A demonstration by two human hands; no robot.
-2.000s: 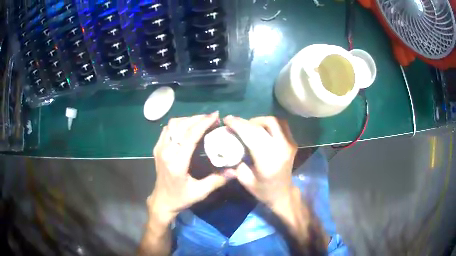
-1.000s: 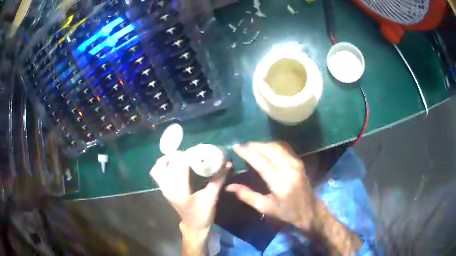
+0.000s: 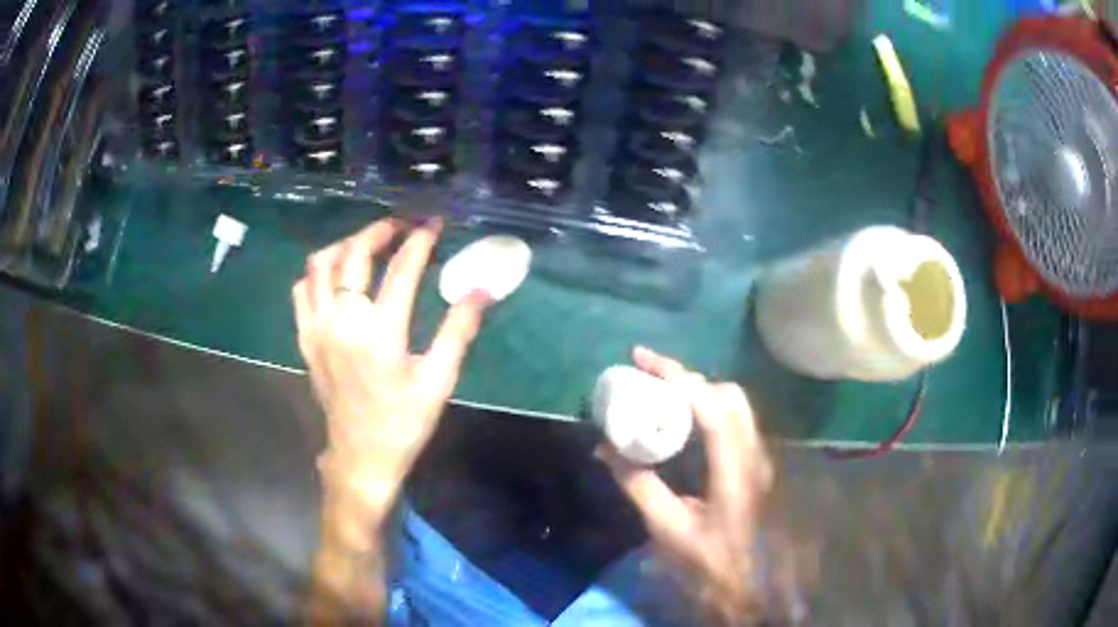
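A small white squeeze bottle (image 3: 646,416) is held by my right hand (image 3: 701,478) near the mat's front edge, its top facing me. A flat white oval disc (image 3: 486,270) is on the green mat just below the tray. My left hand (image 3: 378,343) reaches over the mat with thumb and fingers spread around the disc's left side; the thumb tip meets its lower edge. Whether it grips the disc cannot be told. A small white nozzle tip (image 3: 226,240) lies on the mat at the left.
A blister tray (image 3: 429,123) with black parts spans the back. A large cream open jar (image 3: 846,306) stands right, with red cable (image 3: 901,429) beside it. An orange-red fan (image 3: 1048,172) is far right. A yellow stick (image 3: 896,83) and scraps lie behind. Stacked trays (image 3: 49,135) are left.
The bottle has passed from my left hand to my right hand, further right. My left hand has moved to the disc with its fingers spread. The camera view has shifted.
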